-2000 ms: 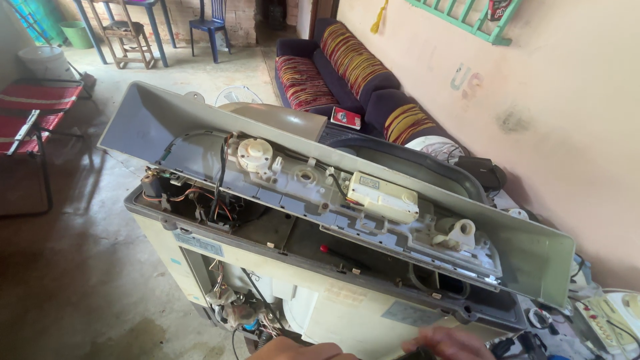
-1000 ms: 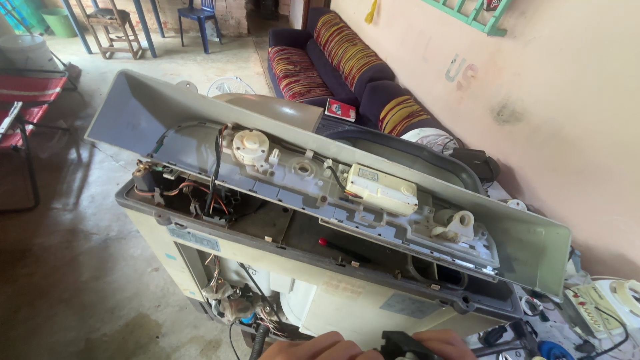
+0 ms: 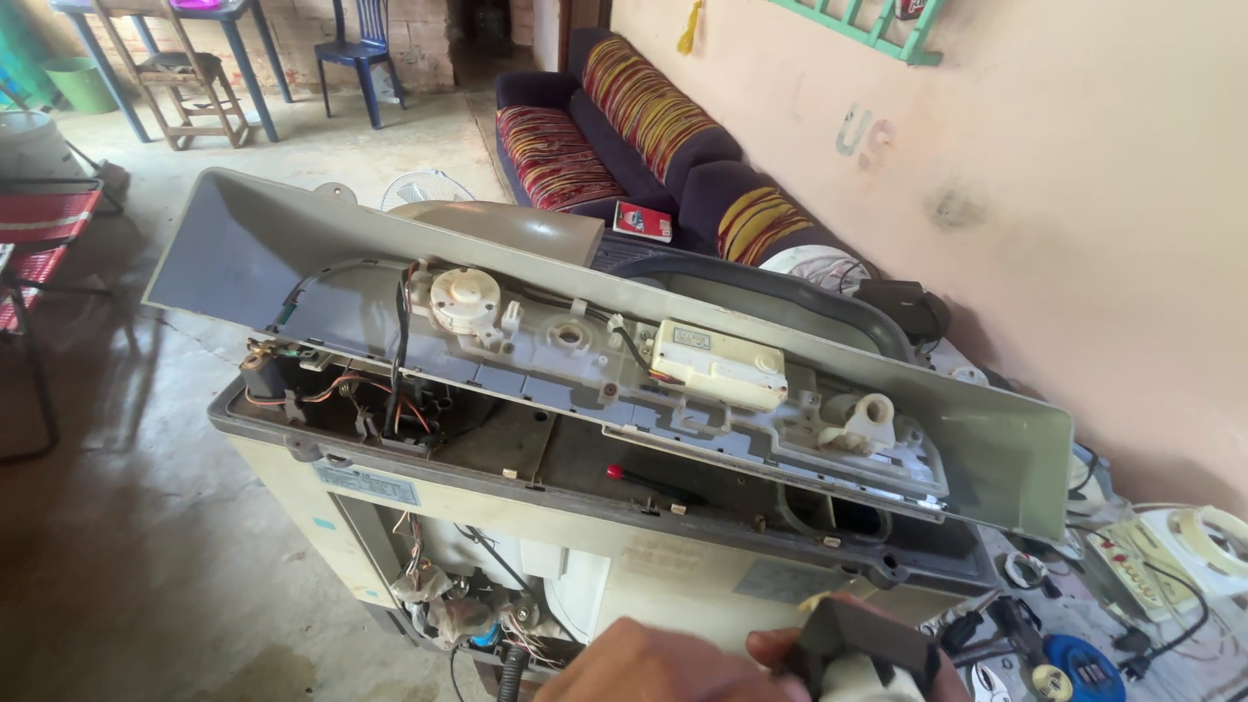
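At the bottom edge, my left hand is blurred and cut off, its fingers curled toward a dark, boxy part with a white piece below. Whether it grips anything is hidden. My right hand holds that part, mostly hidden behind it. Beyond both hands stands a cream washing machine. Its control panel lies tilted across the top, underside exposed, with a round white timer and a cream rectangular module mounted on it. A red-tipped tool lies in the dark top recess.
Loose wires hang at the machine's open lower back. On the right, a work surface holds a blue round object, locking pliers, cables and a cream device. A red folding chair stands left; a sofa stands behind.
The dark part in my right hand has come up further into view. My left hand remains at the bottom edge. The control panel stays tilted on the machine.
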